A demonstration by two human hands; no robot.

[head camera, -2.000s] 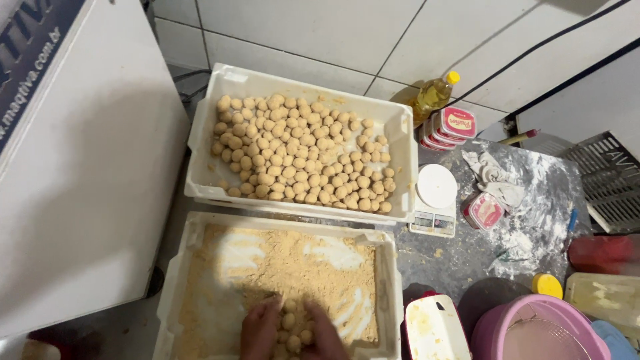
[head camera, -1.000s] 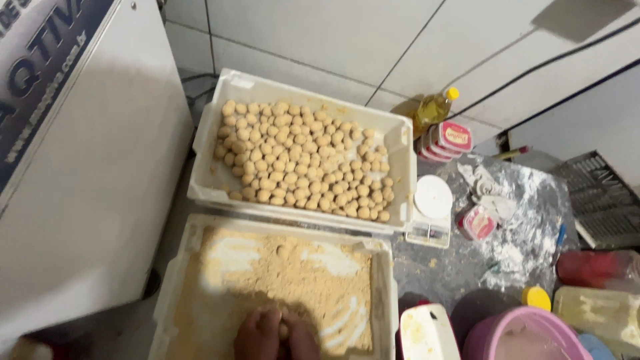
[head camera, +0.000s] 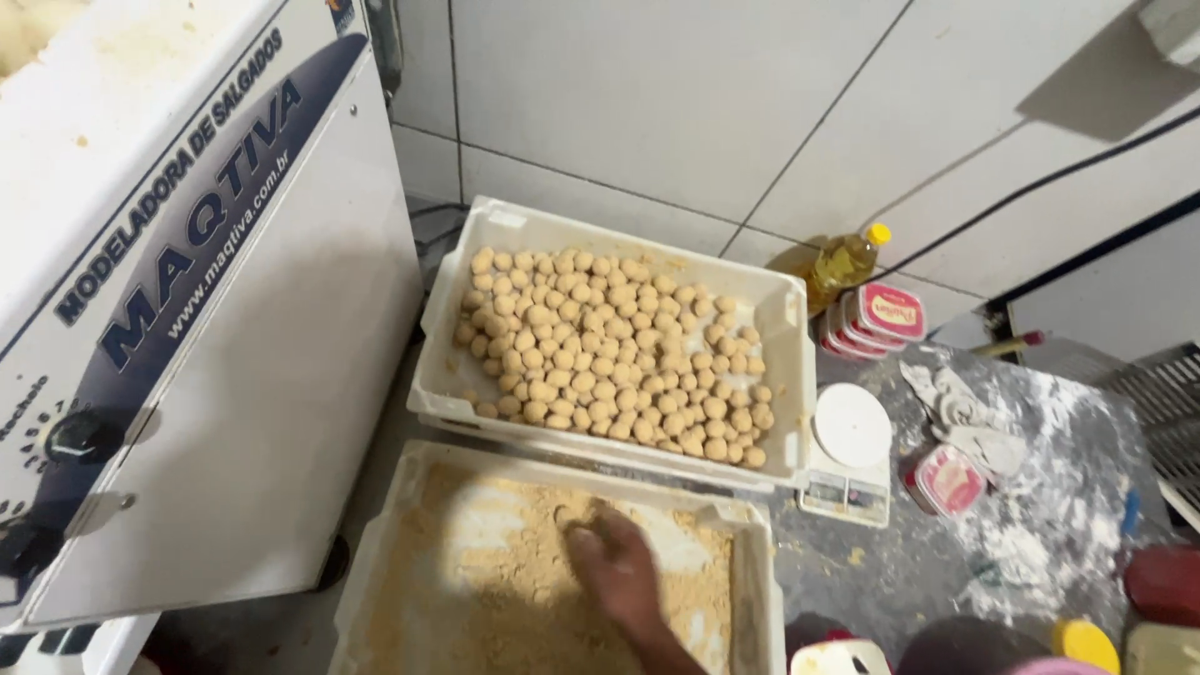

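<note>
My right hand (head camera: 614,562) is low over the near white plastic tray (head camera: 764,581), its fingers at the layer of tan breading crumbs (head camera: 534,581). The hand is blurred, and whether anything is between its fingers cannot be told. My left hand is out of the frame. Beyond the near tray stands a second white plastic tray (head camera: 797,375), with many small round crumb-coated balls (head camera: 600,366) spread over its bottom, thinner toward the right side.
A white forming machine (head camera: 244,394) with black knobs stands left. Right of the trays are a white kitchen scale (head camera: 851,450), an oil bottle (head camera: 839,267), stacked red-lidded tubs (head camera: 886,314), another tub (head camera: 949,480), a crumpled cloth (head camera: 966,422) and a floury countertop (head camera: 1041,497). Tiled wall behind.
Both hands were together in the near tray, around several balls two seconds ago. Now only my right hand shows, farther up the tray, and my left hand has left the view. The view has shifted left.
</note>
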